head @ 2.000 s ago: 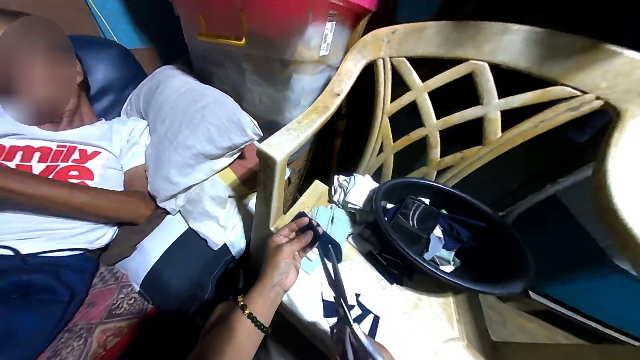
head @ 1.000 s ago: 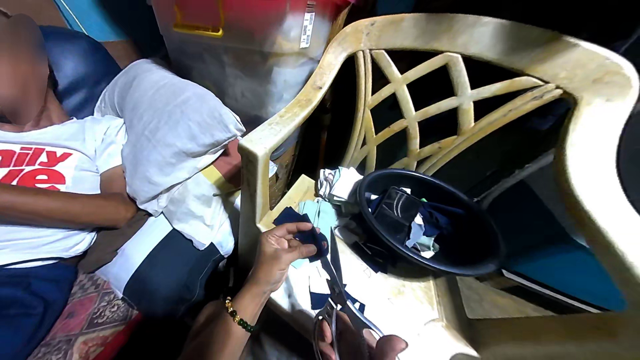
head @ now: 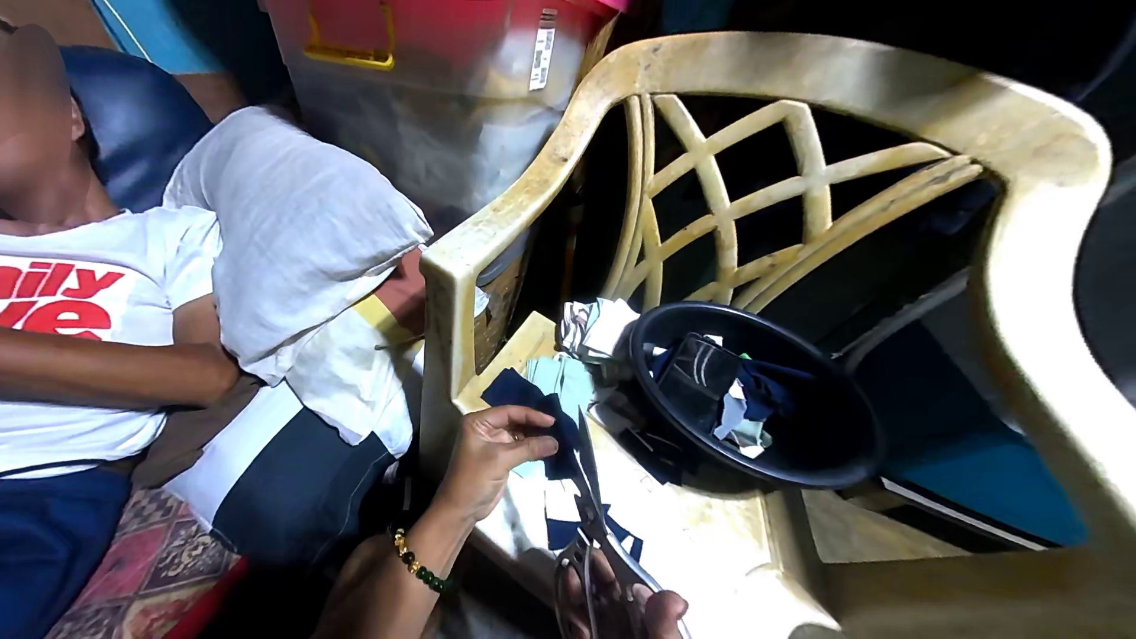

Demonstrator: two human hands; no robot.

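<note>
My left hand, with a beaded bracelet on its wrist, pinches a piece of navy fabric between thumb and fingers. My right hand, at the bottom edge, grips metal scissors by the handles. Their blades point up, slightly parted, against the edge of the navy fabric. Light green fabric pieces and striped pieces lie beyond my left hand on the chair seat. Beside them a black plastic basin holds dark and pale fabric scraps. Smaller navy scraps lie below the blades.
The cream plastic chair has a lattice back and raised armrests. At the left, a person in a white printed shirt sits beside a pale pillow. Behind stands a clear plastic bin with a red upper part.
My right hand, barely seen two seconds ago, has come up into view with the scissors. The blades, parted wider one second ago, are now closer together. My left hand still holds navy fabric.
</note>
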